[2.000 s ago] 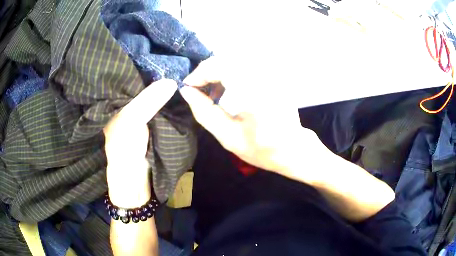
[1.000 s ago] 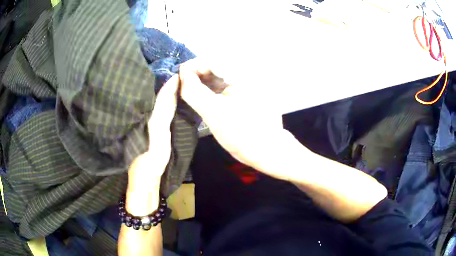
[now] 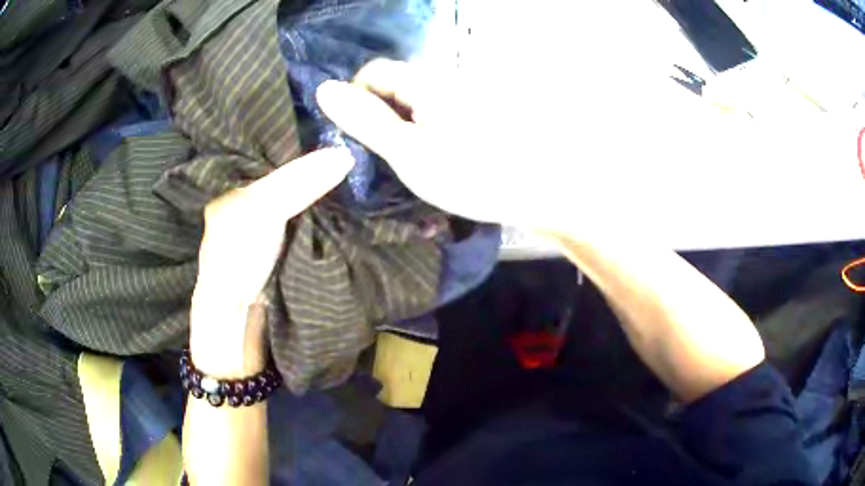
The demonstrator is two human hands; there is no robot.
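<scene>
Striped dark olive cloth is draped and bunched at the left, over the table's edge. Blue denim fabric is beside it at the upper middle and between my hands. My left hand, with a dark bead bracelet on the wrist, grips the striped cloth where it meets the denim; its fingers are partly hidden in the folds. My right hand lies over the denim, thumb pointing left, overexposed against the white table. Its fingertips are curled and partly hidden, so whether it holds cloth is unclear.
The white table fills the upper right. A black phone-like rectangle and small black blades lie on it. An orange loop hangs at the far right. Yellow fabric and a red object show below the edge.
My hands, together before, are now apart, with denim showing between them. The striped cloth has dropped and bunched around my left hand. The view has shifted, bringing the black rectangle in.
</scene>
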